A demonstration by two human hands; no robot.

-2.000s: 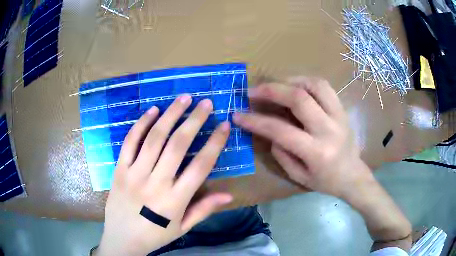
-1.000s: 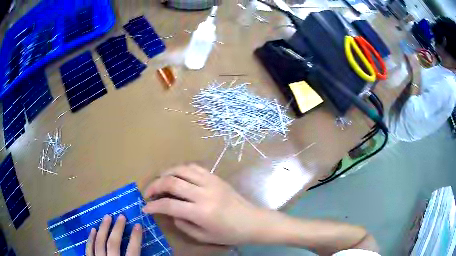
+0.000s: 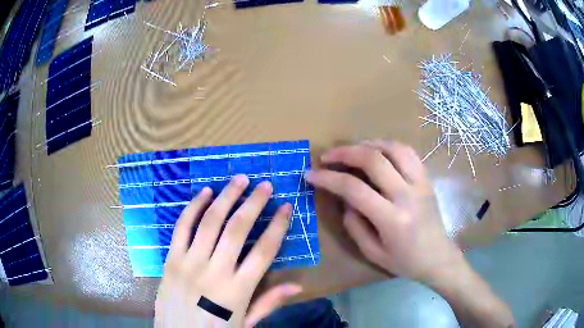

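Observation:
The blue solar cell sheet [image 3: 137,227] lies flat on the table with pale dashed busbar lines across it. Silver ribbons stick out past its left edge on two lines. A few loose thin ribbons [image 3: 308,234] lie steeply across the lines near its right edge. My left hand [image 3: 224,256] rests palm down on the cell with fingers spread, a black strip on its back. My right hand [image 3: 387,208] is at the cell's right edge, fingers bent, index fingertip near the loose ribbons' upper ends. Whether it pinches a ribbon is not clear.
A large ribbon pile [image 3: 461,106] lies at right, a smaller heap [image 3: 186,51] at upper left. Dark cells [image 3: 69,96] line the left. A black holder with a yellow piece [image 3: 530,123], a white bottle [image 3: 442,11] and an amber item [image 3: 392,19] are at upper right.
The view swung towards the right of the table and back. Both hands stay at the cell. The loose ribbons near its right edge lie at different angles than two seconds ago.

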